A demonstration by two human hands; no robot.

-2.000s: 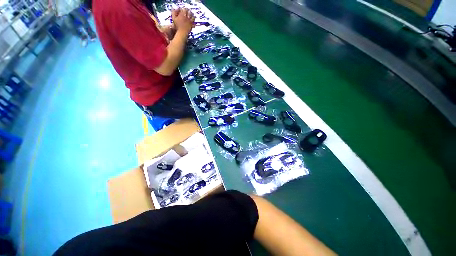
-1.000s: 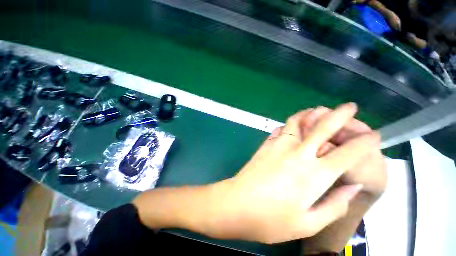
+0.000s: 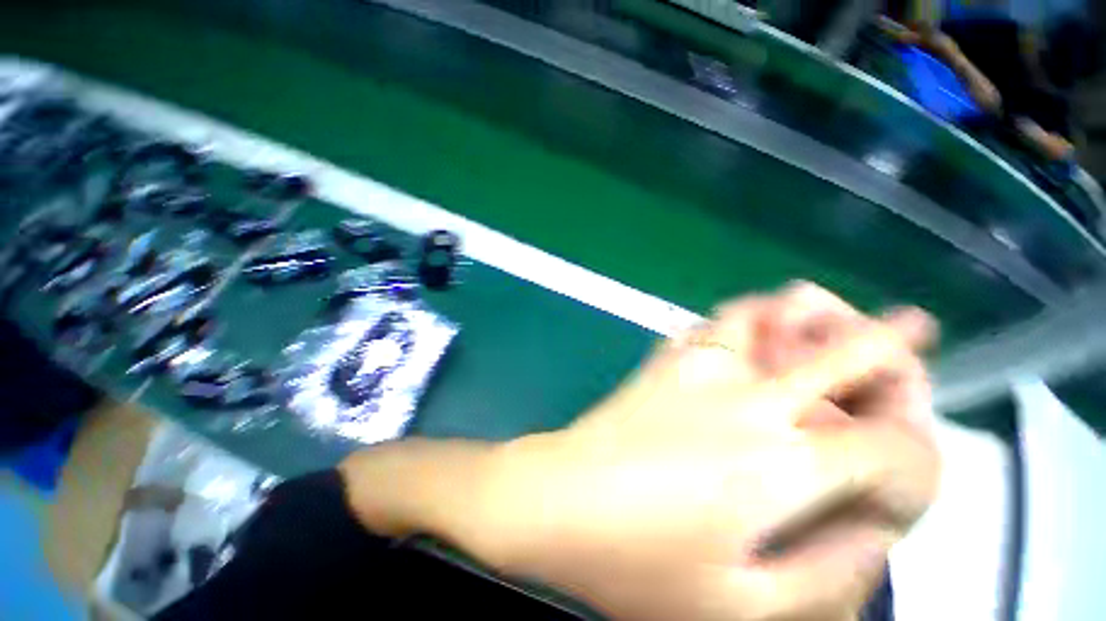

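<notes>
My left hand (image 3: 679,473) comes in from the left, out of a black sleeve, and is large and blurred at the centre right. My right hand (image 3: 810,328) is mostly hidden behind it; its curled fingers show at the top. The hands are clasped together, and no object shows in them. A bagged dark item (image 3: 374,360) in a shiny clear bag lies on the green bench left of the hands. A small black oval item (image 3: 439,258) lies behind it by the white edge strip. Many bagged black items (image 3: 170,291) lie further left.
An open carton (image 3: 103,485) with a white lining and dark items stands at the lower left. The green conveyor belt (image 3: 582,200) runs beyond the white edge strip (image 3: 558,279). White sheets (image 3: 958,522) are at the right. Part of another person (image 3: 970,79) shows at the upper right.
The view has swung right from the coworker and carton onto both hands. Over the last second the bench items have shifted slightly right in view, and the hands stay clasped with fingers slightly moved.
</notes>
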